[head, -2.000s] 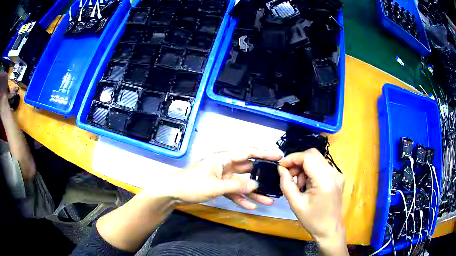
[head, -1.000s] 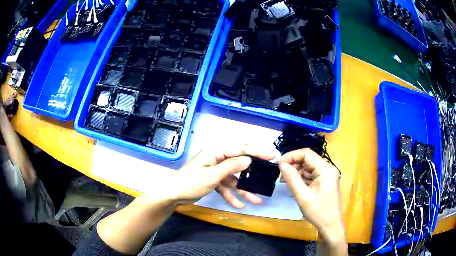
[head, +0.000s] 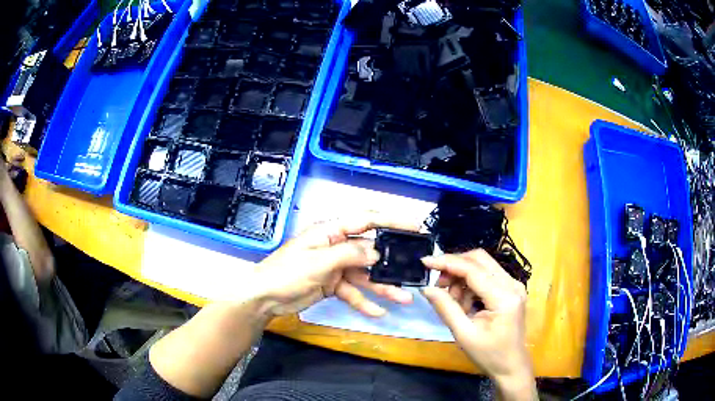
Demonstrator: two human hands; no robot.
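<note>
A small square black housing [head: 400, 258] is held above the white work sheet [head: 337, 200], its open face turned up towards me. My left hand [head: 313, 270] grips its left side between thumb and fingers, with other fingers spread below it. My right hand [head: 482, 305] touches the housing's right edge with thumb and forefinger. A sealing ring on the housing cannot be made out. A tangled black pile of sealing rings [head: 470, 227] lies just beyond my right hand, on the right of the sheet.
Beyond the sheet are a blue tray of housings in rows [head: 276, 243] and a blue bin of jumbled housings [head: 415, 178]. A blue bin of cabled units [head: 639, 168] stands right, another [head: 82, 145] far left. Another person's arm [head: 27, 227] is at the left edge.
The housing has tilted so its open face shows more fully. My right fingertips have moved down from its upper right corner to its right edge. The view has shifted slightly.
</note>
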